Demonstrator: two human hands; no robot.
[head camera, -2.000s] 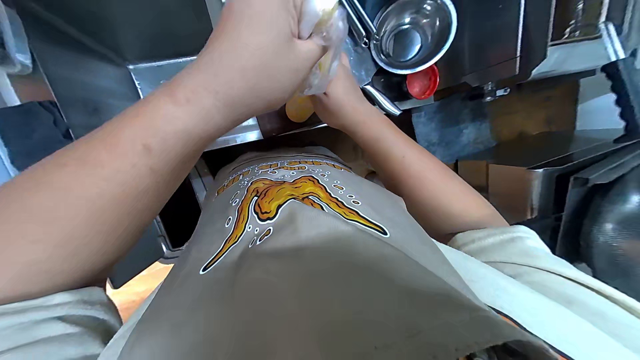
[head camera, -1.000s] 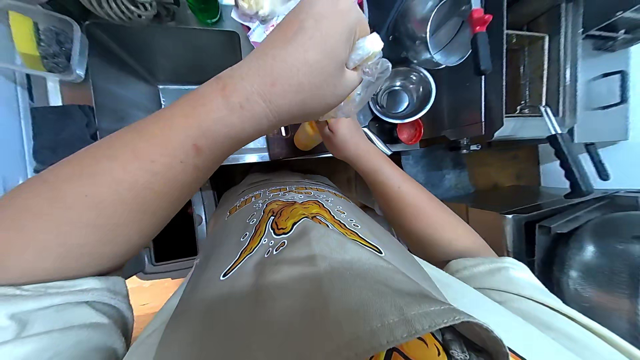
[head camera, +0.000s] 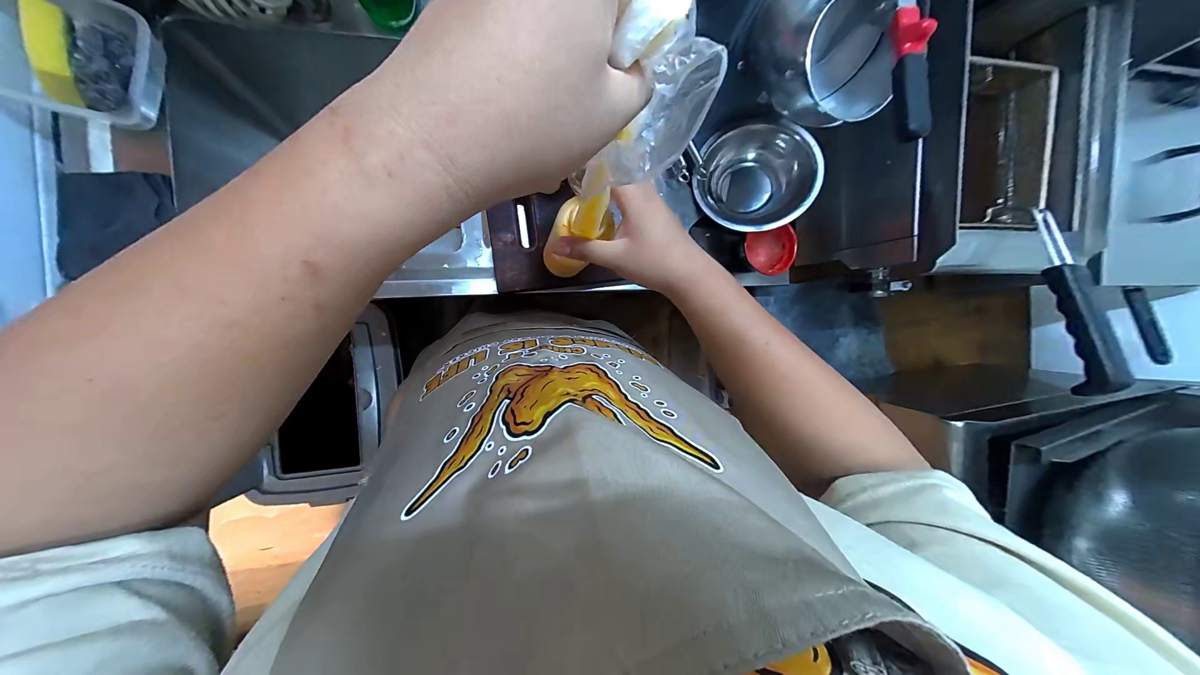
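Raised at the top centre, my left hand (head camera: 553, 94) grips a clear plastic bag (head camera: 670, 103) with a yellow sauce-like filling. The bag's narrow lower end hangs at a small yellow container (head camera: 562, 253), perhaps a squeeze bottle, and yellow filling shows there. My right hand (head camera: 647, 239) holds that container from its right side, with the fingers around it partly hidden. A round steel bowl (head camera: 759, 178) is just to the right of the bag, and a red lid or cap (head camera: 771, 249) lies below the bowl. The container's mouth is hidden by the bag.
A steel pot (head camera: 830, 61) and a red-and-black handle (head camera: 911, 75) are beyond the bowl. At upper left are a sink basin (head camera: 244, 89) and a plastic tub (head camera: 141, 89) with a yellow sponge. Fryer-like equipment (head camera: 1008, 141) stands right, with a black-handled tool (head camera: 1087, 323) below it.
The view has shifted considerably since two seconds ago, bringing in the pot and tub. The bag stays in my left hand and the container in my right.
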